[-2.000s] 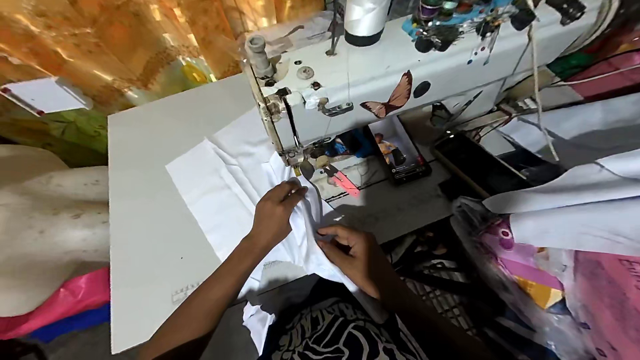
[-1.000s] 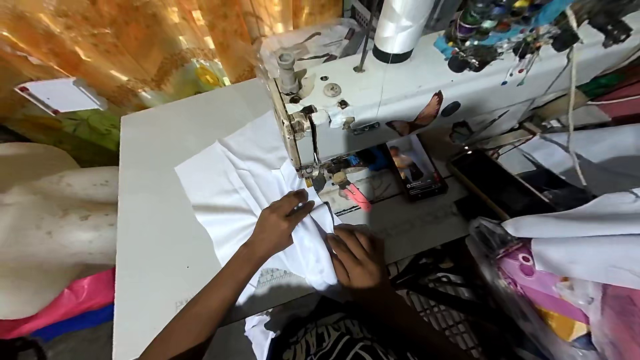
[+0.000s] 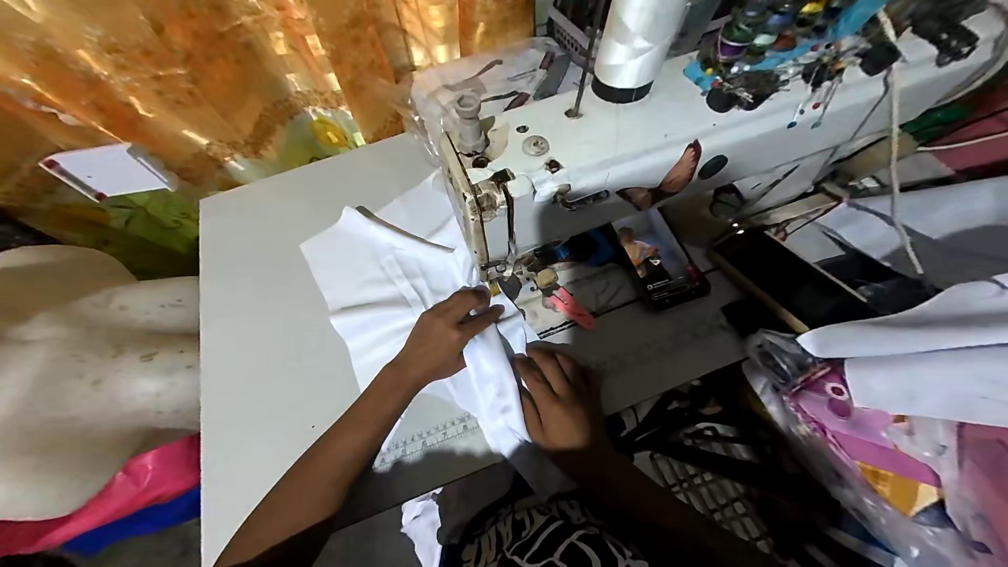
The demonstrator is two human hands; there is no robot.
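Observation:
White fabric [image 3: 378,291] lies bunched and folded across the table, its upper part under the needle area of a white sewing machine [image 3: 575,150]. My left hand [image 3: 442,335] pinches the fabric just in front of the presser foot [image 3: 498,277]. Nearer to me, my right hand [image 3: 557,398] holds the fabric's right edge, with the fingers bent over it. A pink-handled tool [image 3: 571,307] lies on the machine bed right of the needle. The fingertips under the cloth are hidden.
A phone [image 3: 657,256] with a lit screen rests under the machine arm; a dark phone-like device [image 3: 787,276] lies further right. A white thread cone [image 3: 638,47] stands on top. A plastic bag [image 3: 850,449] is at the right, a dress form [image 3: 94,378] at the left.
The white fabric has shifted and folded differently left of the needle, with a raised fold now near the machine head. Both hands stay on the cloth. The view has moved somewhat.

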